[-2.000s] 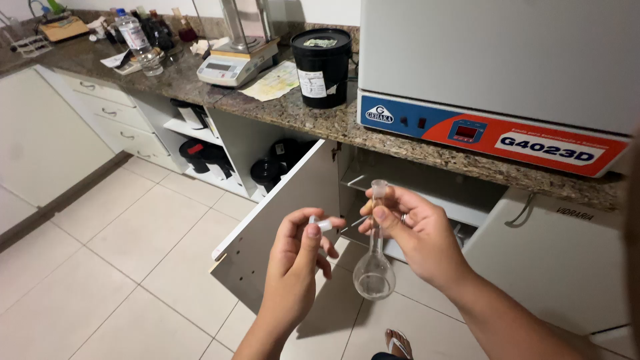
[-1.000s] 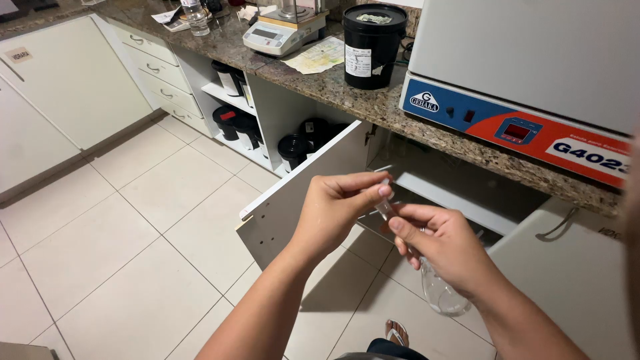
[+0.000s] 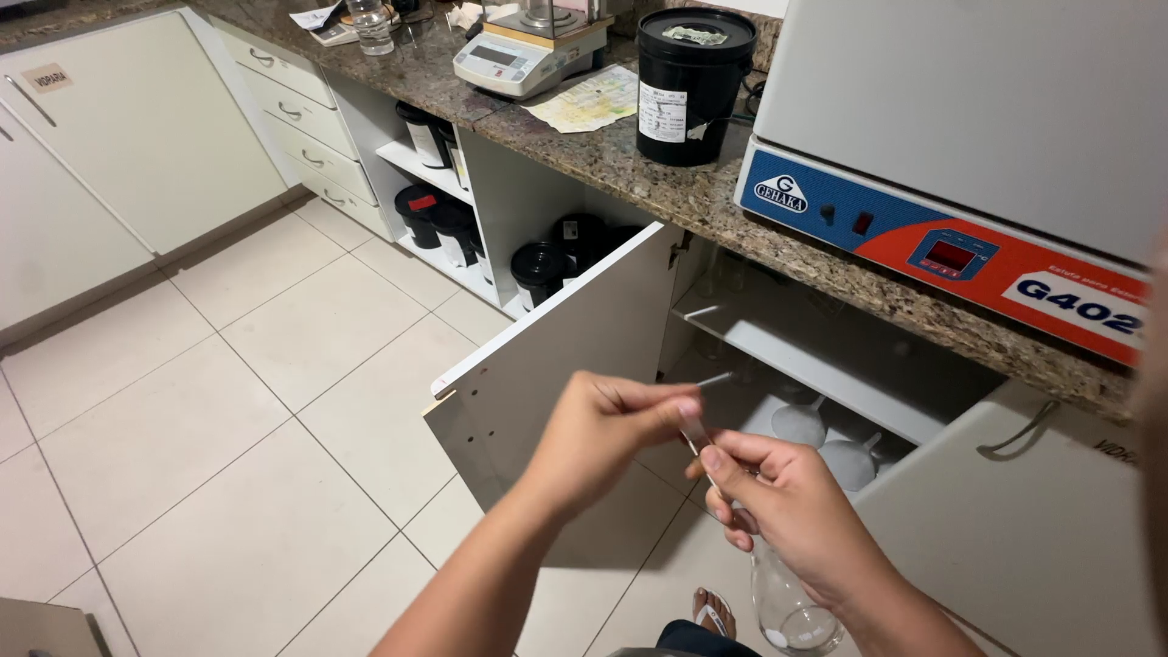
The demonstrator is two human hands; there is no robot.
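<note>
A clear glass volumetric flask (image 3: 792, 602) hangs tilted in my right hand (image 3: 780, 488), whose fingers are closed around its long neck. Its round body shows below that hand, near the floor in the picture. My left hand (image 3: 611, 438) is at the top of the neck, with thumb and fingertips pinched together at the mouth. The small stopper is mostly hidden by those fingers, so how far it sits in the neck cannot be told.
An open white cabinet door (image 3: 566, 365) stands just beyond my hands. Inside the cabinet are a shelf (image 3: 821, 365) and round glassware (image 3: 849, 461). Above, the granite counter (image 3: 584, 151) bears a laboratory oven (image 3: 949, 182), a black bucket (image 3: 693, 91) and a balance (image 3: 529, 55).
My left hand, which held the small white stopper apart from the flask two seconds ago, has moved to the flask's mouth. The flask has gone from upright to tilted. The view has shifted.
</note>
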